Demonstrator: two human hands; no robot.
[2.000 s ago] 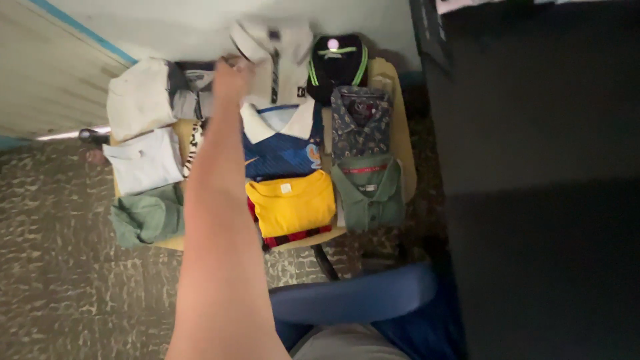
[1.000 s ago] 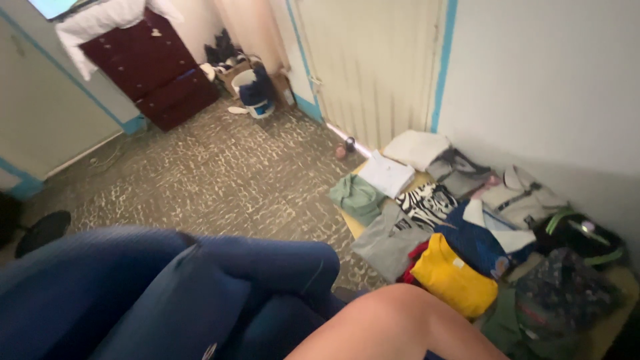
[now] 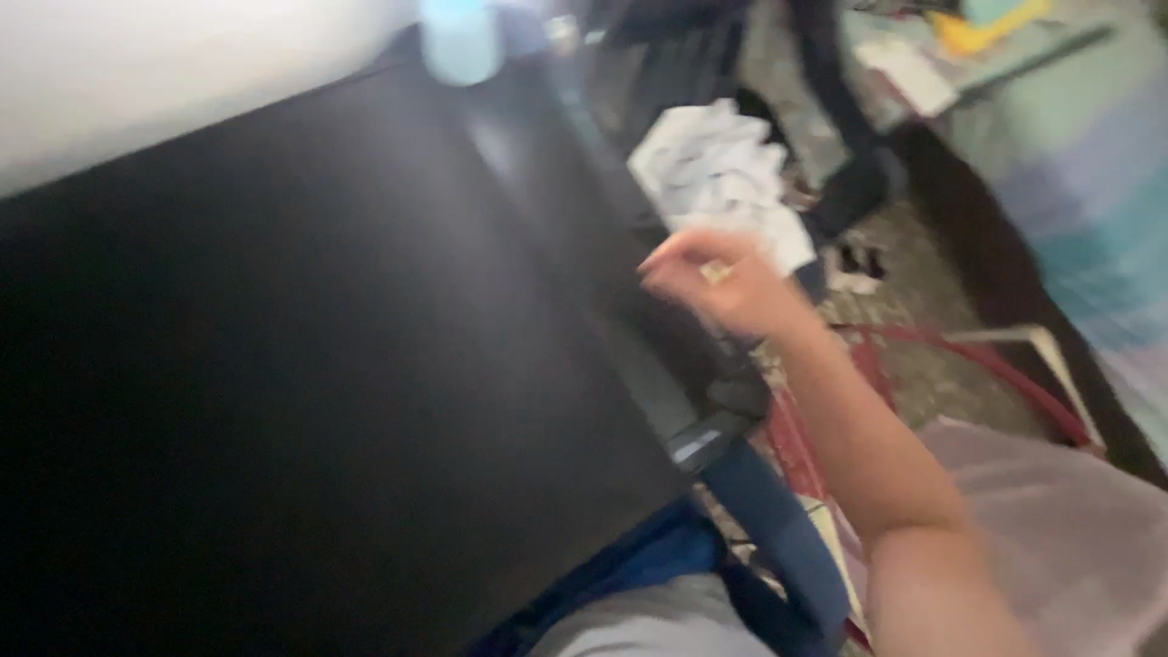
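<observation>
My right hand is raised at the right of centre, its forearm coming from the lower right corner. The fingers are curled and point left, with a small gap between thumb and fingers; blur hides whether anything is held. Just beyond the hand lies a crumpled white cloth or garment, whose lower edge the hand partly covers. A large flat black surface fills the left and middle of the view, its right edge beside my fingers. My left hand is out of view.
A blue curved chair part is near my lap. Red bars and a pinkish cloth are at the lower right. Striped pastel fabric lies at the right. A dark bent frame stands beyond my forearm.
The view has swung far away from the folded shirts, which are now out of sight. The black surface, the white cloth and my right hand have come into view.
</observation>
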